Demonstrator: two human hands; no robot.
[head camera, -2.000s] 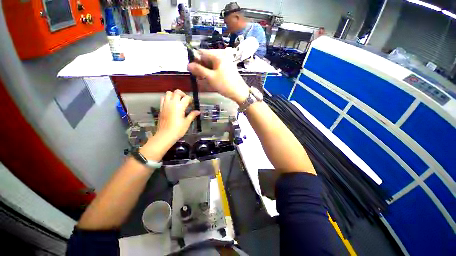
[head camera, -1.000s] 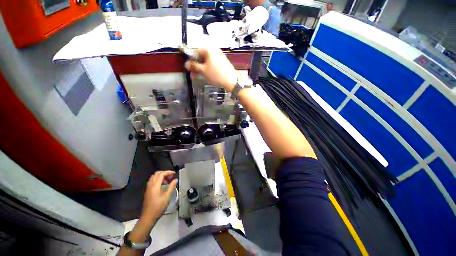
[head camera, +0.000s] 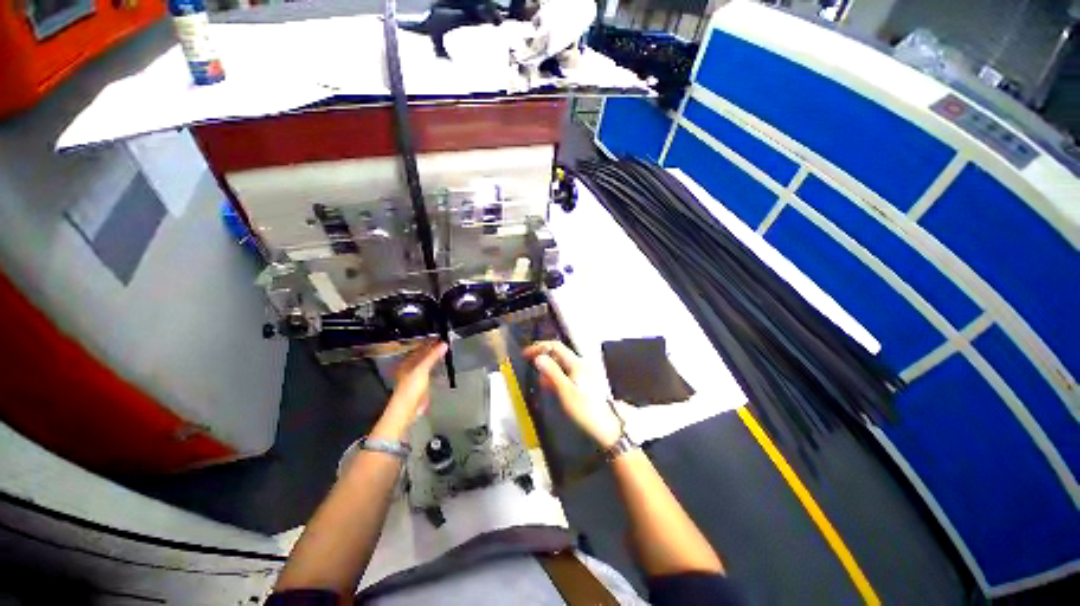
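A long black belt strap stands nearly upright in front of the edge-painting machine. It passes between the two round black rollers, and its lower end shows just below them. My left hand is at that lower end, with its fingertips at the strap; whether they grip it is too small to tell. My right hand is to the right of the rollers, fingers apart and empty.
A fanned strap bundle lies on the white table at right, with a dark square pad near its end. A blue-and-white machine stands beyond. A metal fixture is below the rollers. A bottle stands on the white-covered top.
My right hand has let go of the strap's upper part and moved down to the right. My left hand has risen to the strap's lower end. The view has shifted, showing the pad.
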